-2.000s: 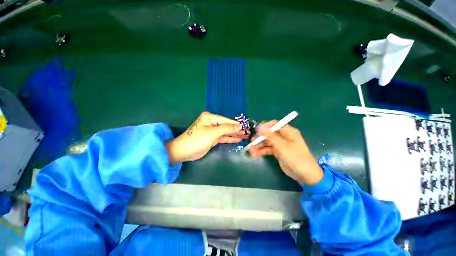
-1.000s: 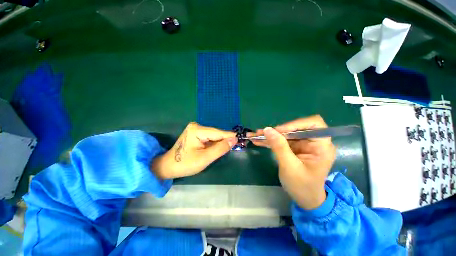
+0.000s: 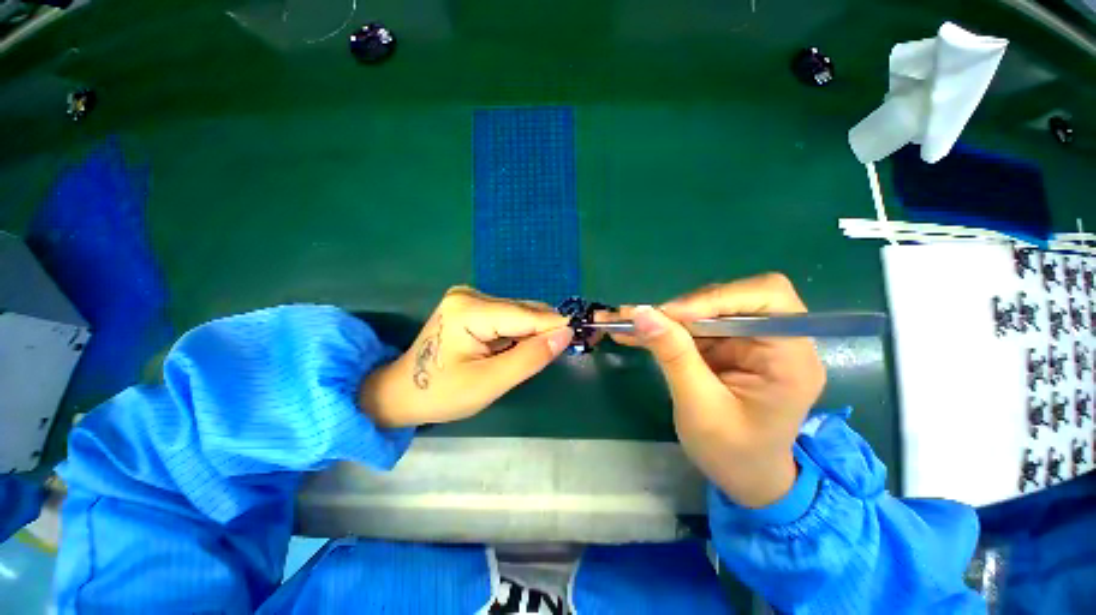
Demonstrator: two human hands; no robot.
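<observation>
My left hand [image 3: 463, 358], bare, pinches a small dark, glossy piece [image 3: 578, 324] between thumb and fingertips, just past the near end of the blue mat [image 3: 525, 198]. My right hand [image 3: 736, 372], bare, grips slim silver-grey tweezers [image 3: 781, 324]. They lie nearly level, the wide end pointing right and the thin tips touching or very near the dark piece. My fingertips partly hide the piece, so its exact kind and side cannot be told.
A white parts sheet [image 3: 955, 372] with rows of black flex parts is at right, with white strips [image 3: 949, 232], a crumpled white wipe [image 3: 949, 90] and a dark blue pad [image 3: 971, 192] behind. Black housings [image 3: 373, 43] sit on the green belt. A blue cloth [image 3: 96, 264] is at left.
A white tool shown in my right hand two seconds ago is gone from view; the silver tweezers are there instead. The far housings have shifted left. Both hands have stayed nearly still since one second ago.
</observation>
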